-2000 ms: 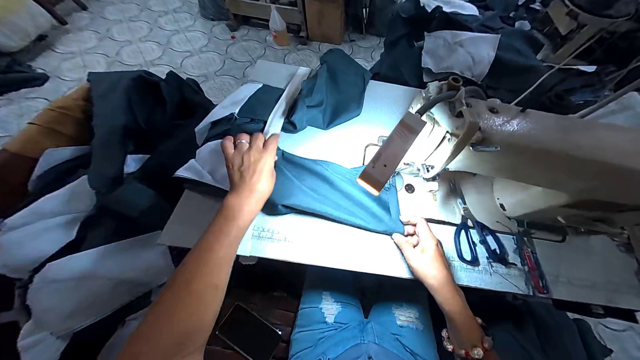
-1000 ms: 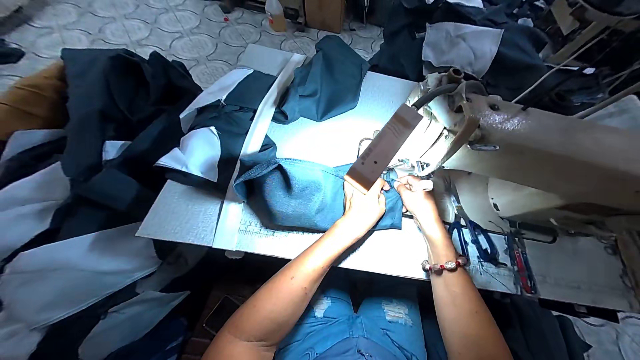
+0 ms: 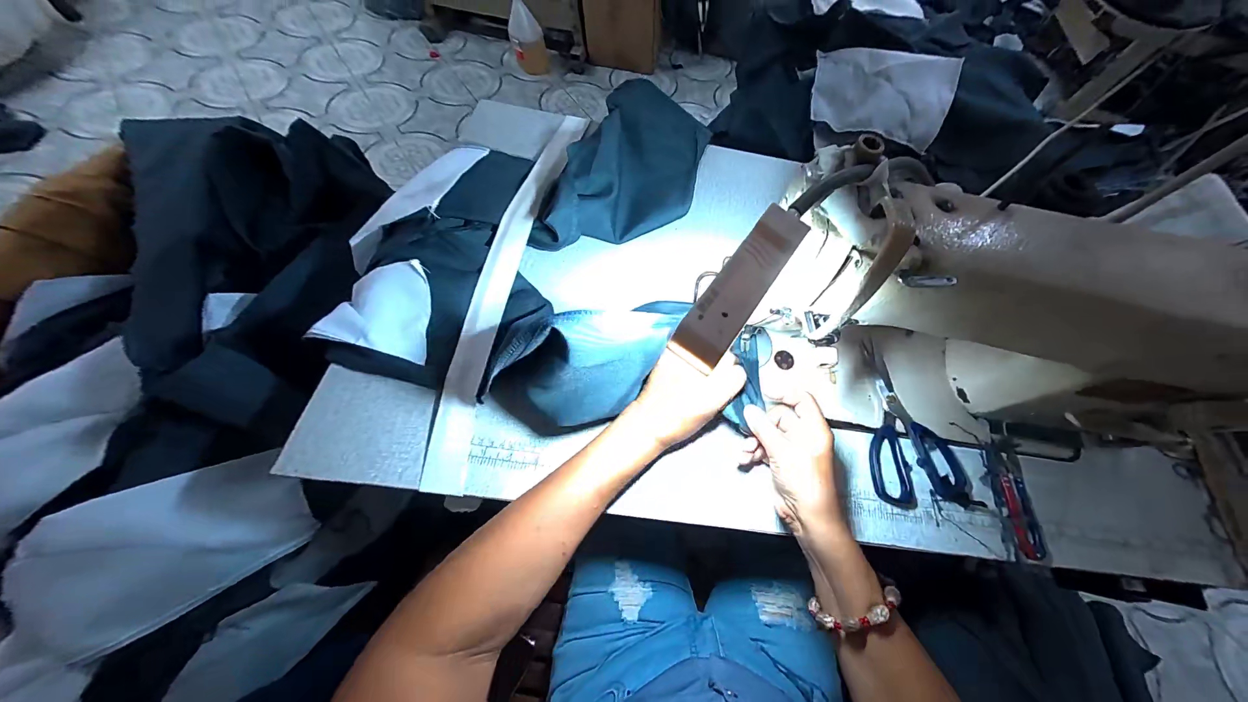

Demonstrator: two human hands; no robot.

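Observation:
A dark teal denim garment piece point(image 3: 595, 366) lies on the sewing machine's bed, its right edge close to the needle area. My left hand point(image 3: 690, 395) rests on that piece, partly hidden under the lamp bar point(image 3: 741, 288); whether its fingers grip the cloth is unclear. Just right of it, my right hand point(image 3: 792, 444) pinches the cloth's near edge between thumb and fingers. The industrial sewing machine point(image 3: 1063, 292) reaches in from the right, with its presser foot point(image 3: 822, 331) just beyond my hands. The rest of the garment point(image 3: 634, 166), dark with white pocket cloth point(image 3: 385, 312), spreads leftward.
Blue-handled scissors point(image 3: 916, 463) and a red-and-blue small tool point(image 3: 1019, 507) lie right of my right hand. A pale strip point(image 3: 512, 263) crosses the garment. Heaped dark and white cloth point(image 3: 166, 526) fills the left side. Behind stands a bottle point(image 3: 527, 39) on the tiled floor.
My left hand has moved right from the garment's left part to beside the needle area. Since one second ago, my right hand has come back from the presser foot toward the table's near edge.

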